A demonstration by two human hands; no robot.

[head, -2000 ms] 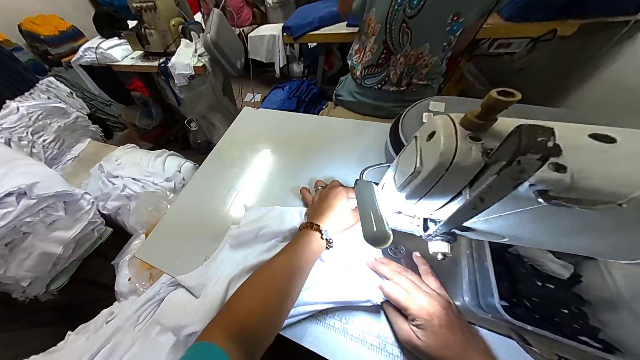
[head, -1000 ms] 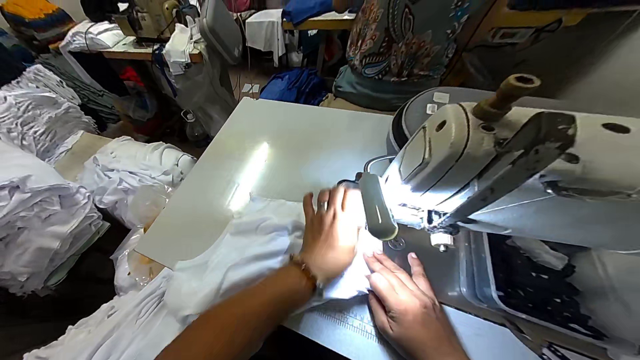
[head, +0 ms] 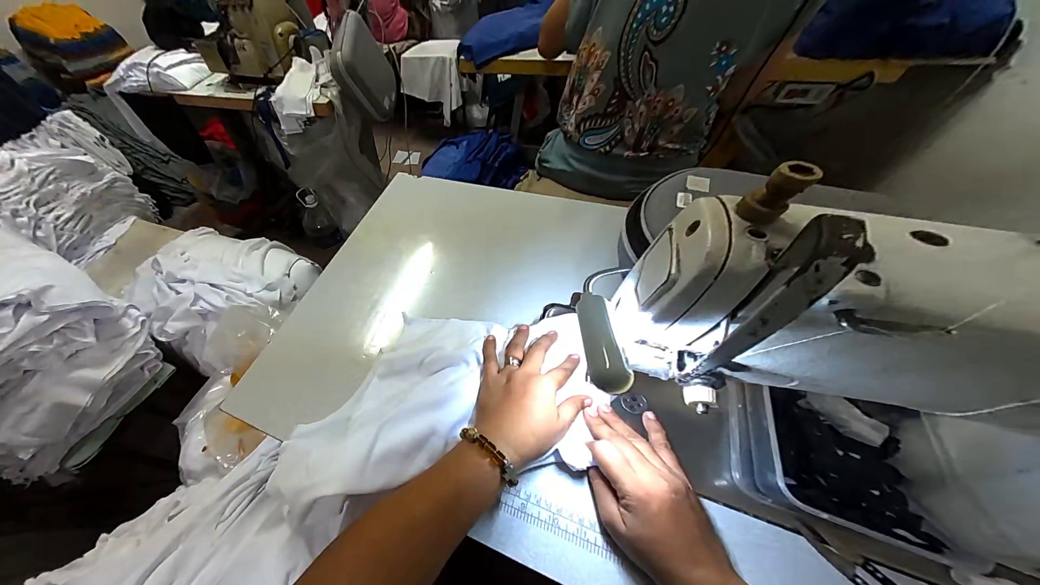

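My left hand (head: 524, 398), with a ring and a beaded bracelet, lies flat with fingers spread on white fabric (head: 390, 414). Just right of it, my right hand (head: 646, 483) rests palm down, its fingertips at the fabric's right edge. Both hands are left of and below the needle area of a white sewing machine (head: 812, 284). A grey-green lamp (head: 603, 345) lights that area and hides part of the fabric. The fabric trails off the table's left front side. A printed measuring scale (head: 556, 520) shows on the table below the hands.
A clear plastic container (head: 853, 479) with dark scraps stands right of the machine bed. Piles of white cloth (head: 65, 349) and a plastic bag (head: 215, 439) are at the left. Beyond the white tabletop (head: 487, 236) sits a person (head: 642, 89) in a patterned top.
The fabric under my hands has shifted and bunched, its part beside the machine now smaller. My left hand has turned, fingers more spread. My right hand stays near the fabric's right edge.
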